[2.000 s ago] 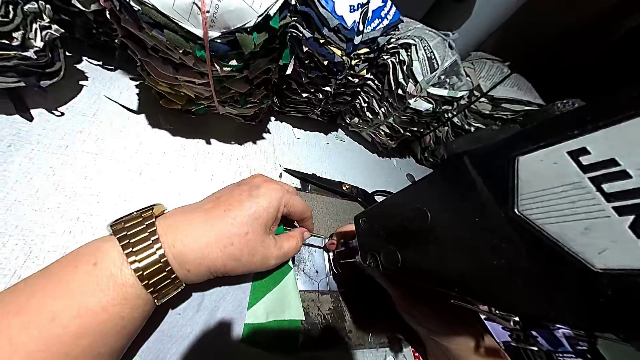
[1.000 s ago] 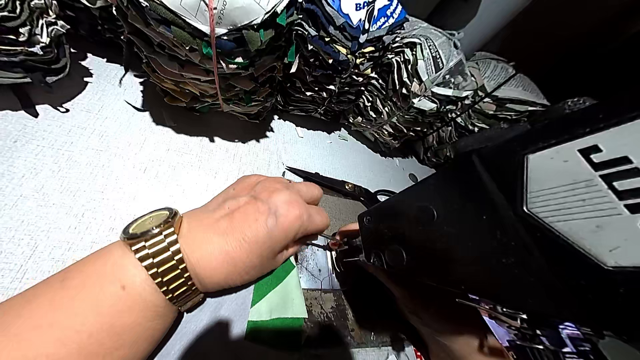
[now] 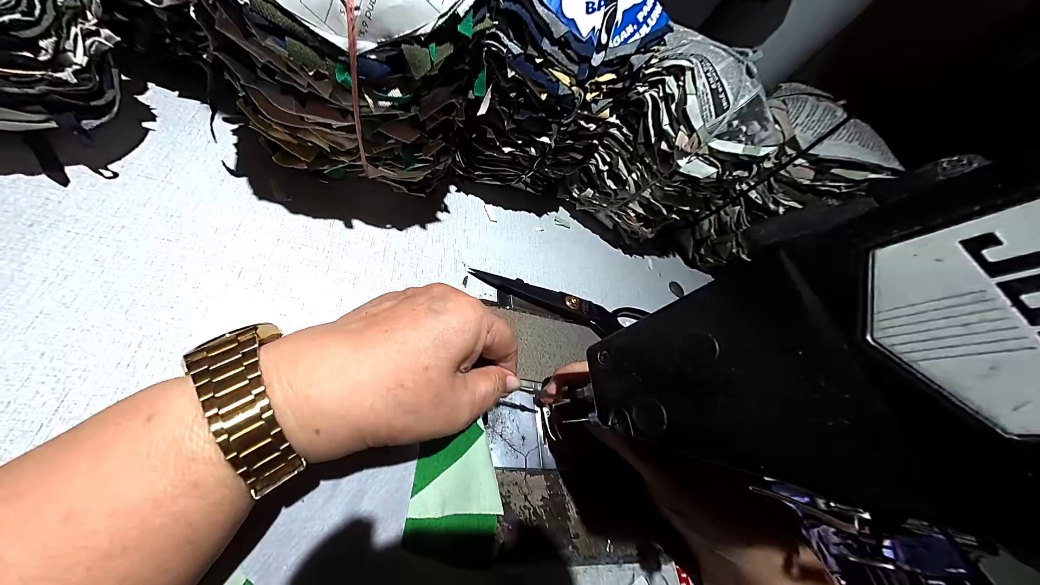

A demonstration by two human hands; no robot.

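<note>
My left hand (image 3: 398, 366), with a gold watch (image 3: 244, 410) at its wrist, pinches a small, thin item between thumb and finger, too small to make out, at the needle area of a black Juki sewing machine (image 3: 756, 349). The machine head mostly hides my right hand (image 3: 569, 380); its fingertips show beside the presser foot, near the same item, and its grip cannot be seen. Below my left hand a green and white fabric piece (image 3: 455, 491) lies by the metal needle plate (image 3: 513, 435).
Black-handled scissors (image 3: 561, 302) lie behind the needle area, pointing left. Tied stacks of cut fabric (image 3: 341, 122) line the back of the white table (image 3: 162, 252), more (image 3: 57, 73) at the far left. The machine head overhangs the right side.
Around one second ago my left hand was turned knuckles up over the needle area; now its thumb and finger pinch show from the side. The fabric piece has stayed about where it was.
</note>
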